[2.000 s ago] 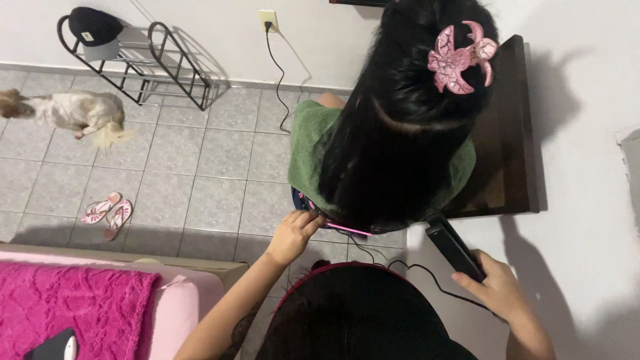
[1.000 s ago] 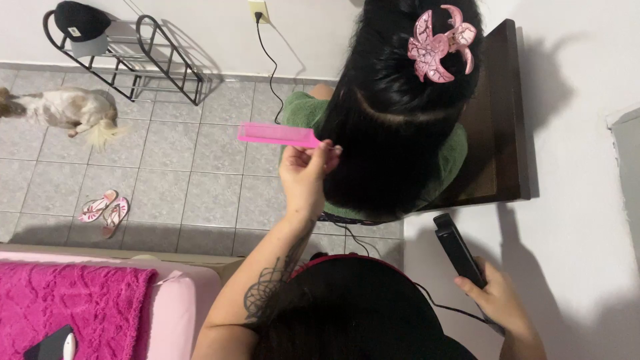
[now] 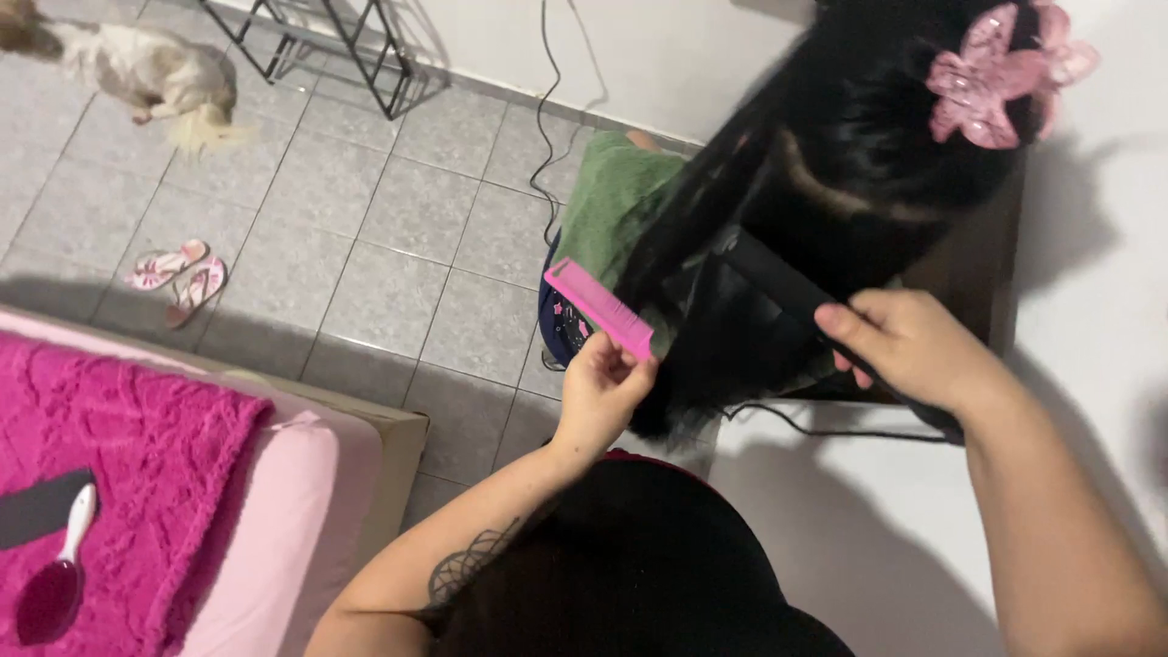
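Note:
Pinched in my left hand (image 3: 604,388) is a pink plastic comb (image 3: 602,308), beside the long black hair (image 3: 730,338) of a seated person. My right hand (image 3: 899,347) grips a black hair straightener (image 3: 785,283), whose far end lies at the hair below a curved parting. Whether its plates are closed on hair cannot be told. A pink flower-shaped claw clip (image 3: 985,82) holds the hair on top of the head. A green towel (image 3: 616,196) covers the person's shoulder.
A black cord (image 3: 821,432) trails below the straightener. At left are a bed with a magenta blanket (image 3: 128,465), an oval hairbrush (image 3: 53,584), flip-flops (image 3: 196,283), a dog (image 3: 137,68) and a black metal rack (image 3: 351,46). Dark wooden furniture (image 3: 999,265) stands behind the person.
My right hand has brought the straightener from beside the person to the hair. My left hand raised the comb into sight, then came lower beside the hair. The view has shifted closer.

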